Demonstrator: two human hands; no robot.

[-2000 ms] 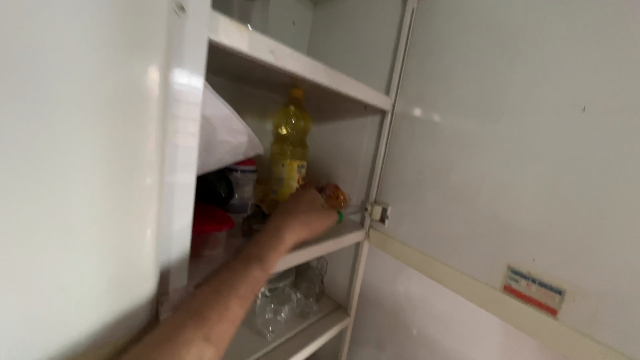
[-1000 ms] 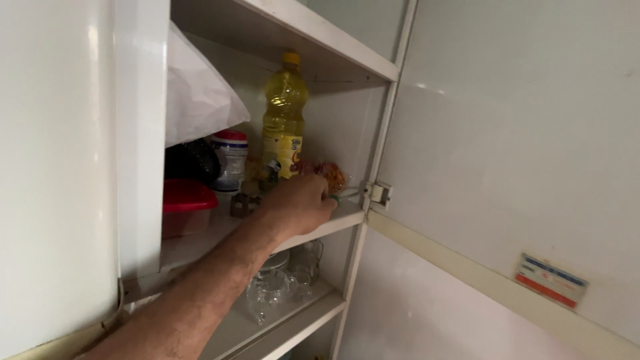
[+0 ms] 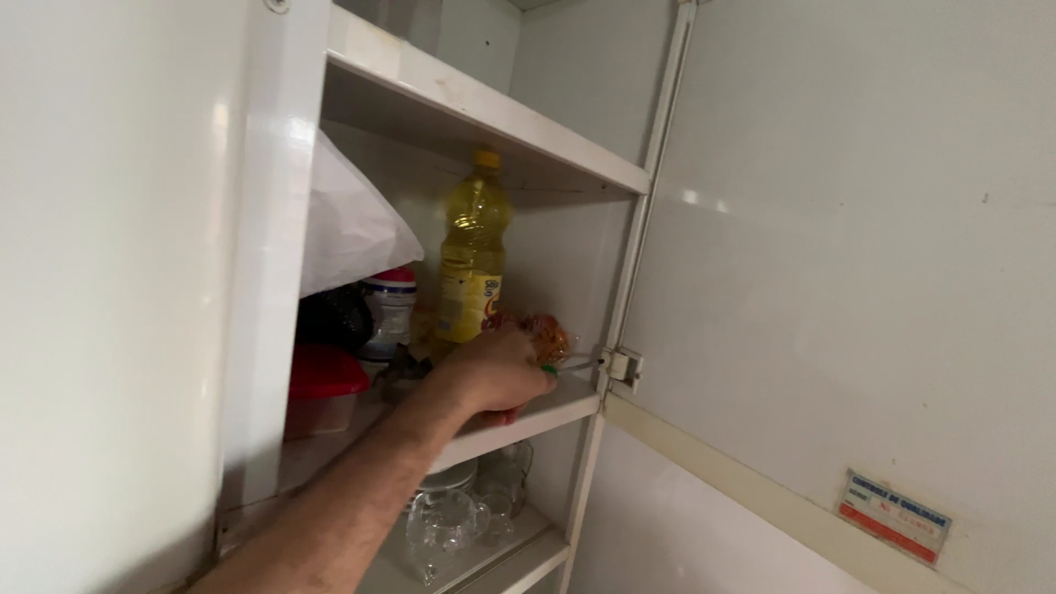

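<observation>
My left hand (image 3: 495, 371) reaches in from the lower left, over the front of the middle cupboard shelf. It is closed around a screwdriver, of which a bit of green handle (image 3: 549, 373) and the thin shaft (image 3: 580, 365) show. The shaft points right, and its dark tip is at the white cabinet hinge (image 3: 620, 367) on the side edge. Whether the tip sits in a screw cannot be told. Just behind the hand stand a bottle of yellow oil (image 3: 474, 247) and a clear bag with orange-brown contents (image 3: 549, 337). My right hand is out of view.
Left on the shelf are a red-lidded container (image 3: 326, 379), a black bag (image 3: 334, 318), a white jar (image 3: 389, 313) and a white sheet or bag (image 3: 351, 214). Glass cups (image 3: 445, 520) stand below. The cabinet door (image 3: 825, 247) spans the right, bearing a sticker (image 3: 895, 516).
</observation>
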